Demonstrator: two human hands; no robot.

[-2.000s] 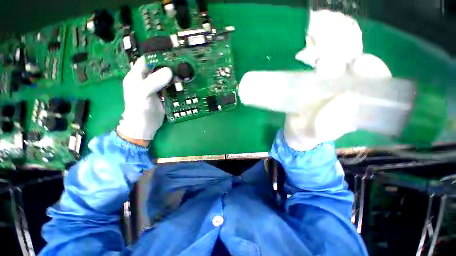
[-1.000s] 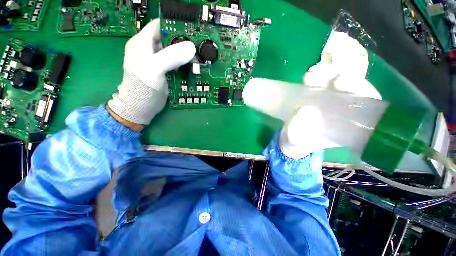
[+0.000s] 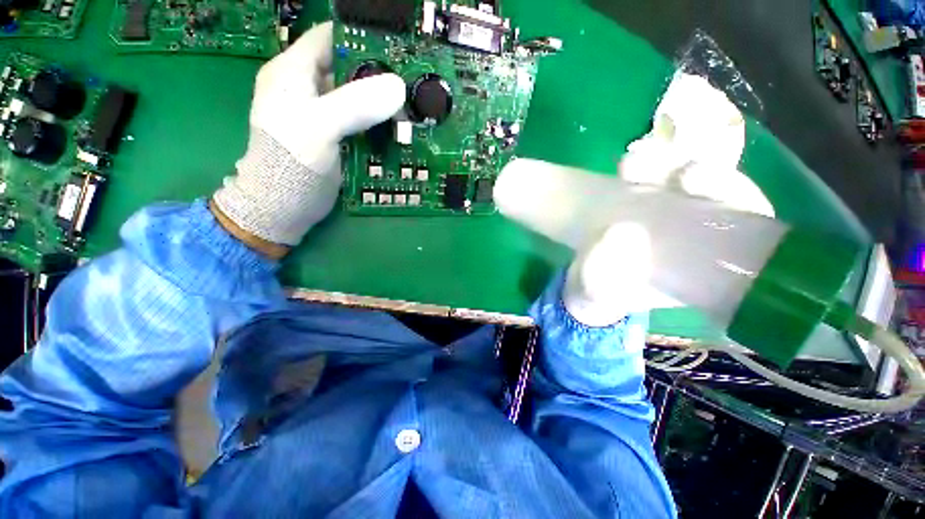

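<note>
A green circuit board [image 3: 436,152] lies on the green mat in front of me. My left hand [image 3: 304,132], in a white knit glove, grips its left edge, the thumb on the round black parts. My right hand [image 3: 614,274], gloved, holds a thick translucent dispensing syringe [image 3: 700,248], its rounded white end beside the board's lower right corner. The syringe has a green cap [image 3: 796,294] with a clear-yellowish air hose [image 3: 882,400]. A crumpled white cloth [image 3: 705,122] lies behind the syringe; the right fingers are partly hidden there.
Another circuit board [image 3: 51,162] lies at the left, and one more [image 3: 198,25] at the back left. Clear plastic film [image 3: 725,66] sticks out past the cloth. A dark strip [image 3: 751,30] runs along the back right. Wire racks [image 3: 791,456] holding boards stand below the bench's front edge.
The view has shifted since two seconds ago, and the neighbouring boards sit farther left and up. The syringe shows sharper now. Both hands keep their holds, with little change in the last second.
</note>
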